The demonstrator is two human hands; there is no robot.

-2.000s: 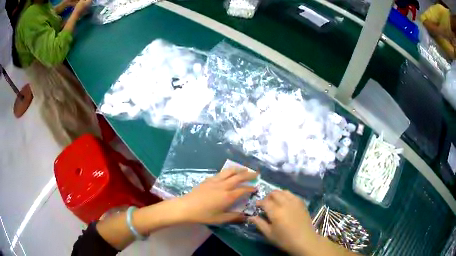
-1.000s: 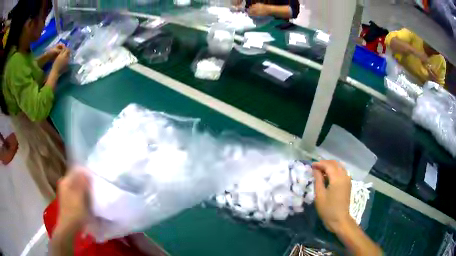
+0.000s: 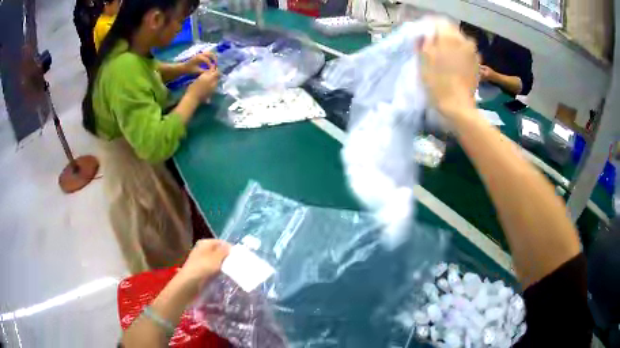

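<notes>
My right hand (image 3: 449, 64), raised at upper centre-right, grips the top of a crinkly clear bag (image 3: 381, 156) with white contents; the bag hangs blurred above the bench. My left hand (image 3: 207, 258), at lower left, holds the edge of a second, flat clear bag (image 3: 299, 238) by a white paper label (image 3: 247, 267). White chunky caps (image 3: 469, 309) lie heaped at the lower right, at the right end of the flat bag. Whether they are inside it, I cannot tell.
A person in green (image 3: 136, 102) works at the bench (image 3: 272, 163) at left, beside white parts (image 3: 275, 109). A red stool (image 3: 153, 299) stands at lower left. A metal post (image 3: 595, 149) rises at right. Another person in dark clothes (image 3: 506, 58) sits across.
The white-filled bag has gone from the bench up into my raised right hand. My left hand has moved onto the flat bag's labelled edge. The view has turned left.
</notes>
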